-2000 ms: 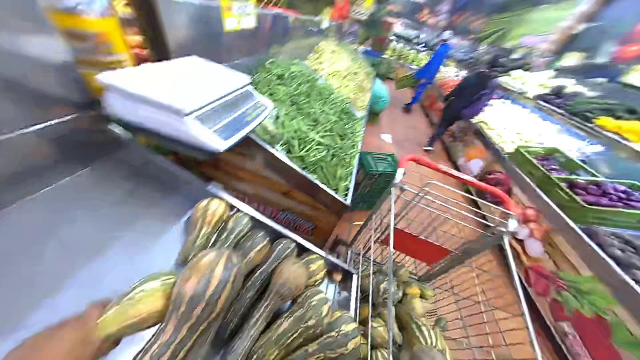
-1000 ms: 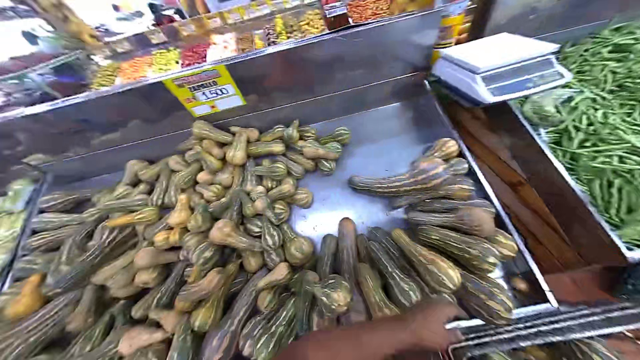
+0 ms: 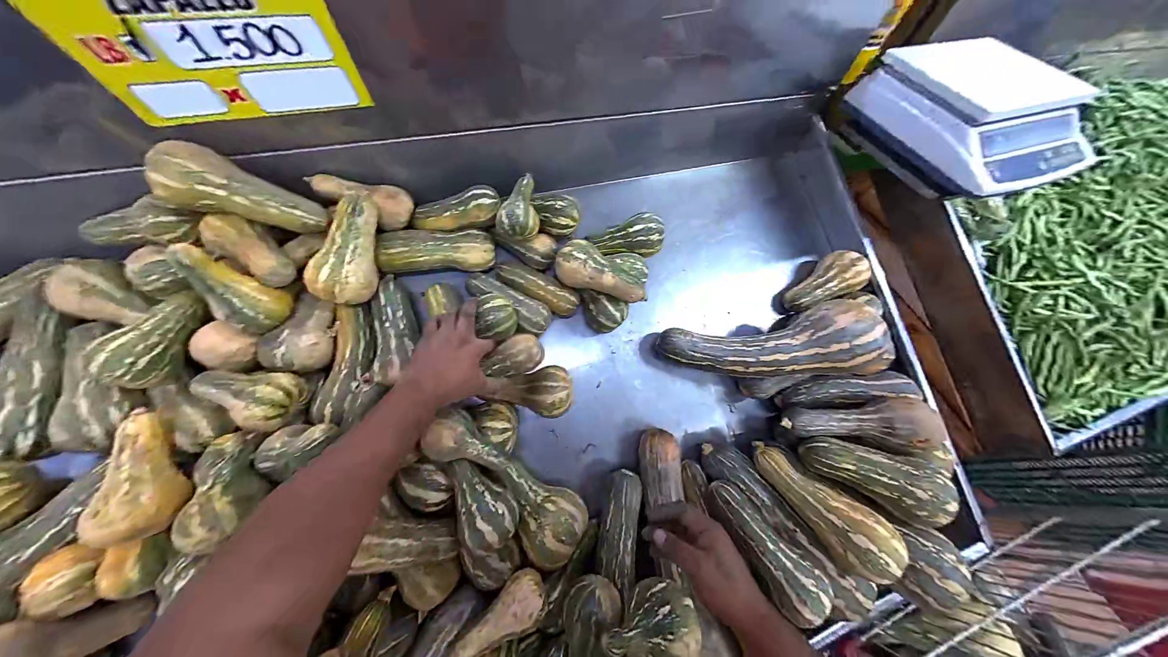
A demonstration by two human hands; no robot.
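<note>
Striped green and tan squashes (image 3: 347, 251) lie piled in a metal produce bin (image 3: 693, 196). My left hand (image 3: 447, 356) reaches over the middle of the pile, its fingers on a small striped squash (image 3: 495, 317); whether it grips it cannot be told. Close below that hand is a small round-ended squash (image 3: 545, 391). My right hand (image 3: 698, 547) is at the bin's near side with thumb and fingers around a long brown squash (image 3: 662, 465). More long squashes (image 3: 830, 516) lie side by side to its right, and a large curved one (image 3: 785, 351) rests farther back.
A white scale (image 3: 990, 109) stands at the bin's back right corner. Beyond it is a bin of green beans (image 3: 1077, 274). The wire of a shopping cart (image 3: 1031, 584) and a dark green crate (image 3: 1068, 479) are at the lower right. A yellow price sign (image 3: 228, 55) hangs on the back wall.
The view has swung left from the cart and aisle, then closer over the squash bin. Both hands are now among the squashes; one second ago only one hand showed at the bottom edge.
</note>
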